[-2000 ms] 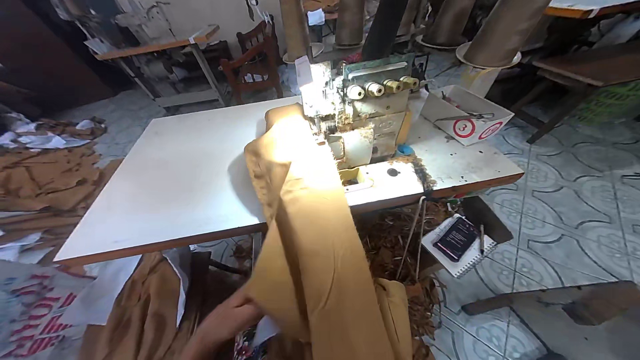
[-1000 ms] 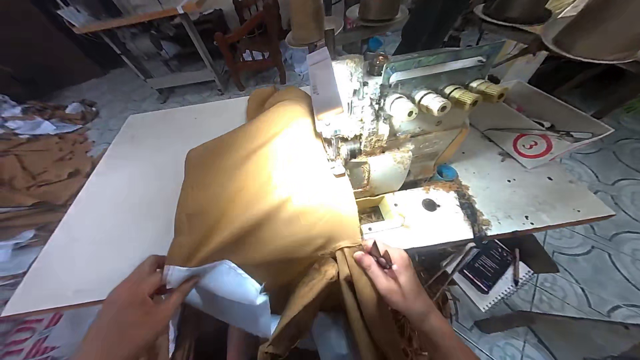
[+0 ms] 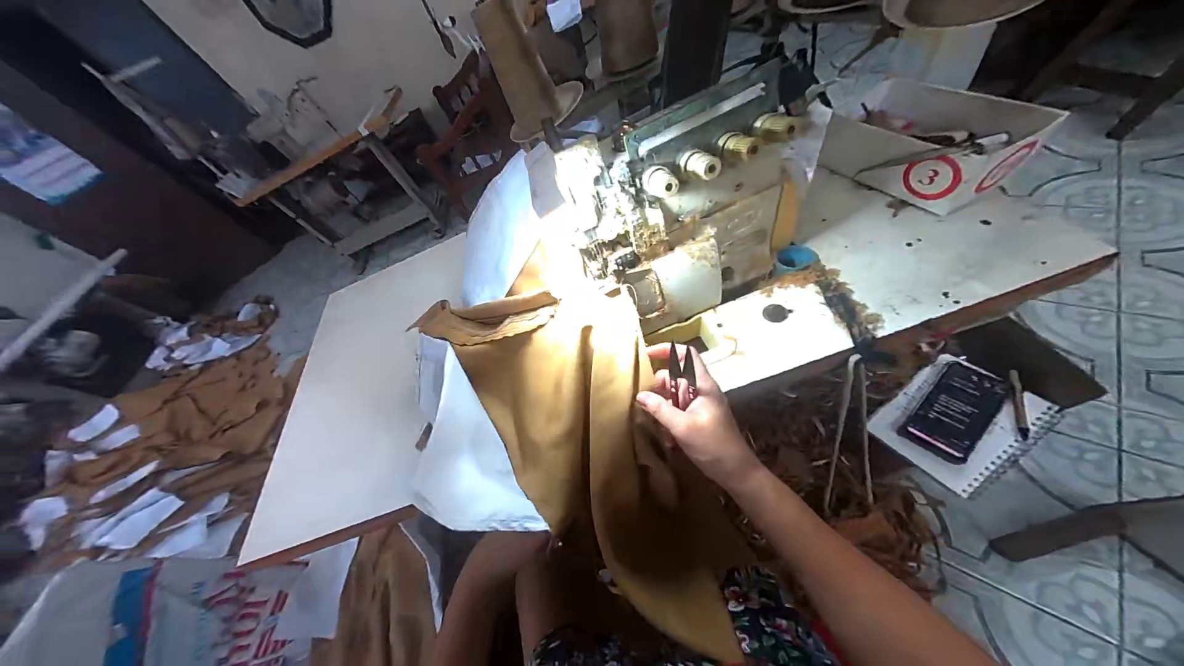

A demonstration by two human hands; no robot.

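My right hand (image 3: 698, 421) holds small dark thread snips (image 3: 683, 375), blades upward, at the right edge of the brown fabric (image 3: 546, 407). This fabric lies at the needle area of an overlock sewing machine (image 3: 694, 240) under a bright light and hangs over the table's front edge. White material (image 3: 472, 453) lies under and left of it, with more white behind by the machine head. A folded brown strip (image 3: 490, 319) rests on top at the left. My left hand is not visible; what seems to be its forearm reaches up beneath the hanging cloth.
The white tabletop (image 3: 342, 407) extends left. A box (image 3: 980, 166) with tools stands right of the machine, near a blue cup (image 3: 795, 259). Below right are a notebook (image 3: 911, 425), a phone (image 3: 957, 412) and a pen (image 3: 1018, 405). Fabric pieces (image 3: 203, 416) cover the floor at left.
The brown fabric, spread wide over the table a second ago, is now bunched and folded, with more white material showing. My left hand has gone from its lower left edge. My right hand still holds the snips.
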